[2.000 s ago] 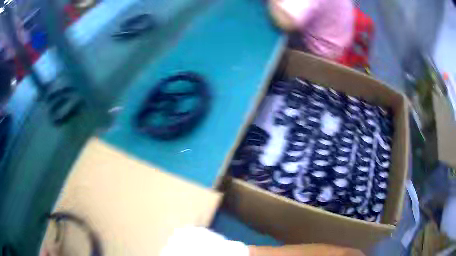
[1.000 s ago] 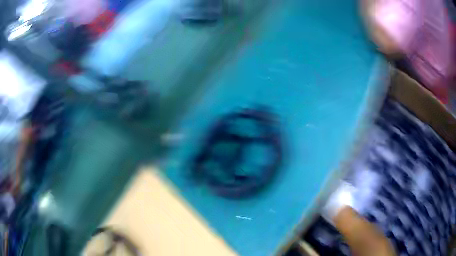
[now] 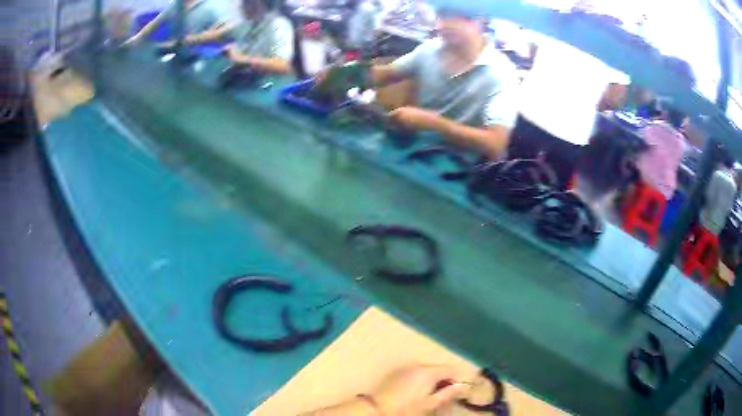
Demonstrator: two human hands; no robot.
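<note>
My left hand (image 3: 415,392), bare with a thin band at the wrist, is at the bottom over the tan cardboard sheet (image 3: 350,357). Its fingertips pinch a small black C-shaped yoke (image 3: 498,398), which is partly cut off by the bottom edge. My right hand is out of the picture. A black headband-yoke assembly (image 3: 222,313) lies on the blue-green bench left of the cardboard, with its smaller C at the right. Another headband-yoke assembly (image 3: 431,256) lies on the dark green conveyor belt beyond.
More black assemblies (image 3: 647,367) lie on the belt at right. Across the belt are a tangled black pile (image 3: 565,219), a blue tray (image 3: 305,99) and several seated people. Green metal posts (image 3: 679,223) rise at right. A brown cardboard box (image 3: 106,374) is at lower left.
The view has swung to the line's far side. The open box of black parts and the white-gloved right hand have left the picture. My left hand now shows, pinching the yoke.
</note>
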